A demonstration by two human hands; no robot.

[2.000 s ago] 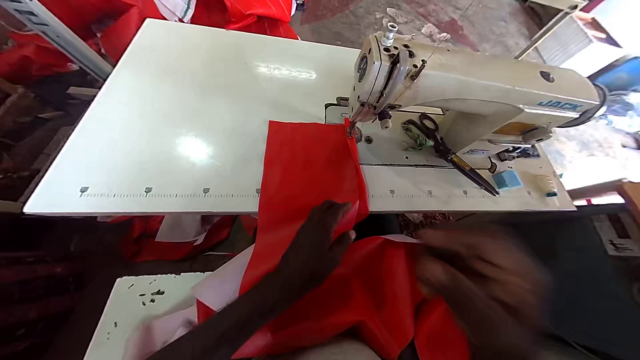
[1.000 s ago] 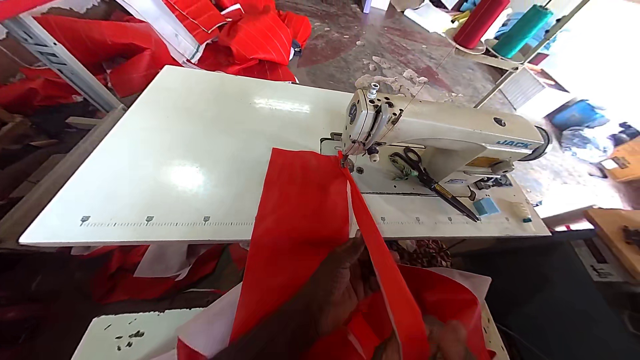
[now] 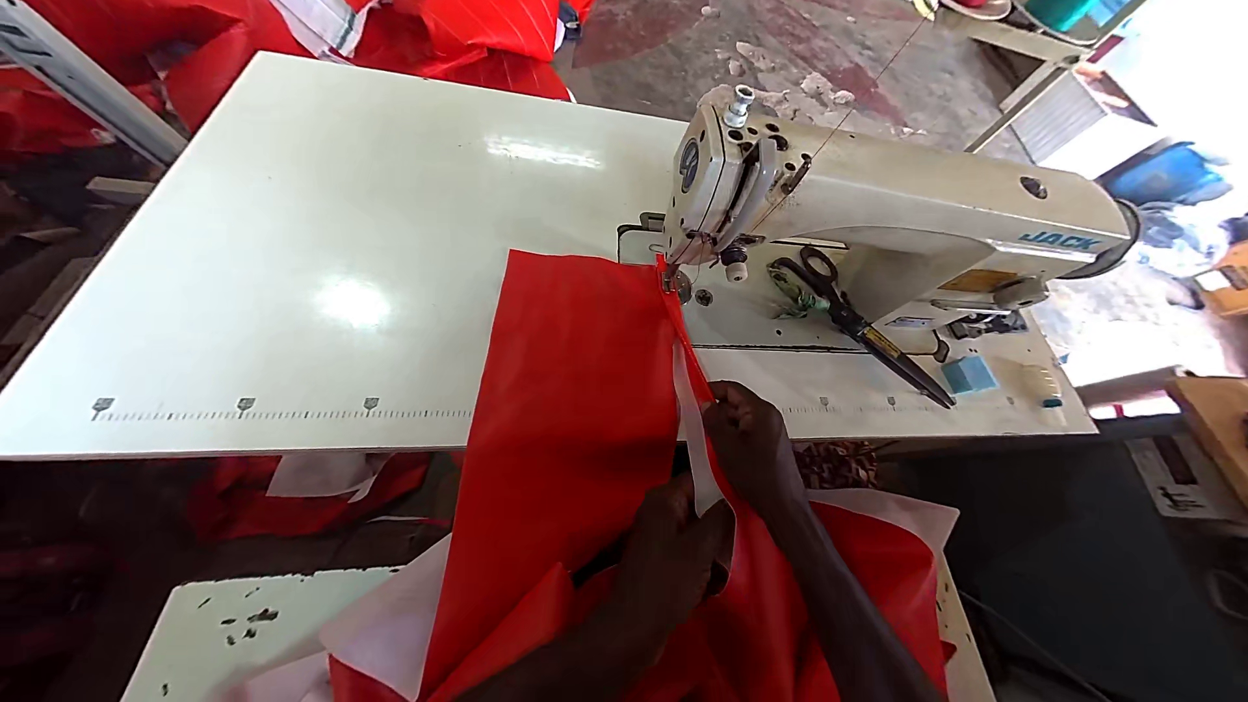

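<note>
A red sheet of fabric with a whitish underside runs from beneath the needle area of a Jack sewing machine down over the table's front edge. My right hand grips its folded right edge just below the presser foot. Lower and to the left, my left hand holds the pale inner edge between thumb and fingers. Black-handled scissors lie on the machine bed, beside a greenish scrap.
The white sewing table carries a printed ruler along its front. A blue block and a small bottle sit at its right end. Red fabric is heaped behind. A pale chipped surface is at lower left.
My right hand has moved up along the fabric's edge, nearer the presser foot. The strip that stretched toward me a second ago is now folded narrow at that edge. The view has moved closer.
</note>
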